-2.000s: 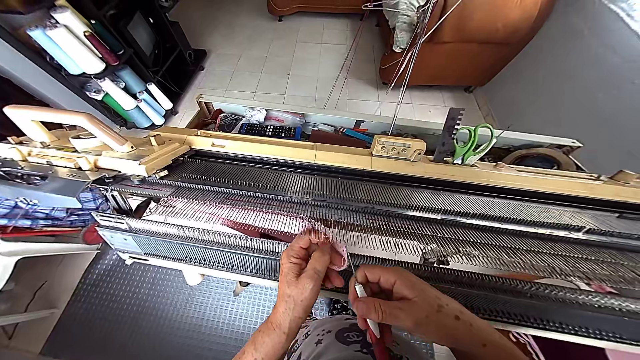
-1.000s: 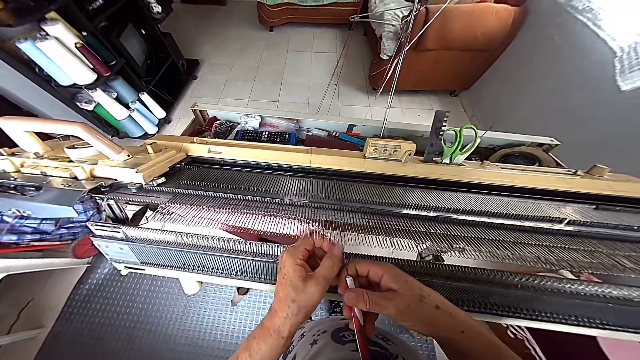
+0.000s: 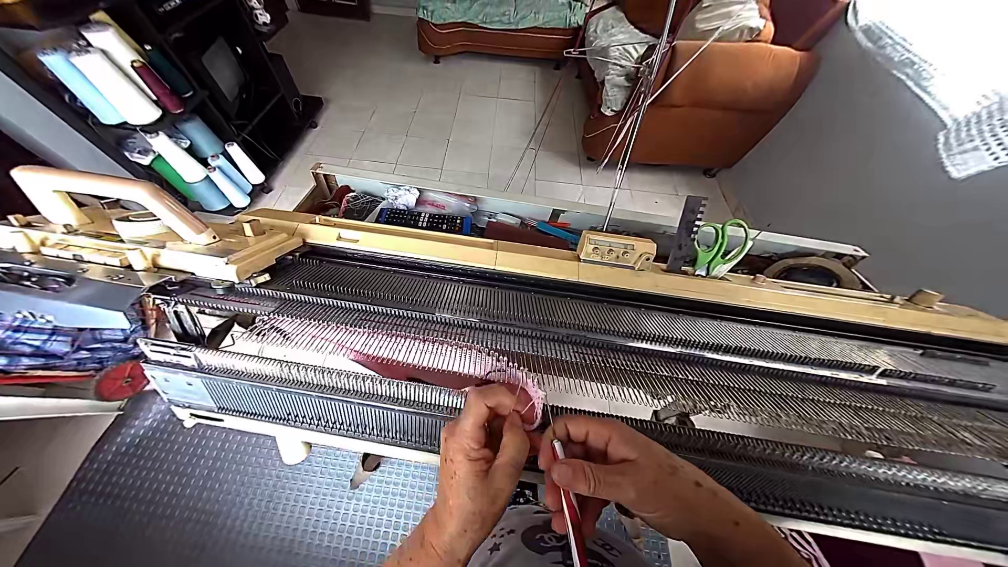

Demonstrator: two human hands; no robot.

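Note:
My left hand (image 3: pixel 480 449) pinches the edge of pink knitted fabric (image 3: pixel 531 394) between thumb and fingers, in front of the needle beds of a knitting machine. Just right of it, my right hand (image 3: pixel 610 472) holds a latch-hook style hand tool (image 3: pixel 565 496) with a red and white handle, its thin metal shaft pointing up beside the fabric's edge. The tool's tip is too small to make out. From the left hand, the pink fabric runs leftward, hanging on the row of needles (image 3: pixel 378 346). The fingertips of the two hands are close together.
The knitting carriage (image 3: pixel 150 228) stands at the left end of the machine. Along the back rail are a row counter (image 3: pixel 617 250), a black toothed comb (image 3: pixel 687 234) and green-handled scissors (image 3: pixel 721 248). Behind lies a tray holding a remote control (image 3: pixel 425 221). Yarn cones (image 3: pixel 118 83) fill a shelf.
The tool in my right hand has tilted, and its handle now points down more steeply than two seconds ago. My left hand keeps its pinch on the pink fabric's edge.

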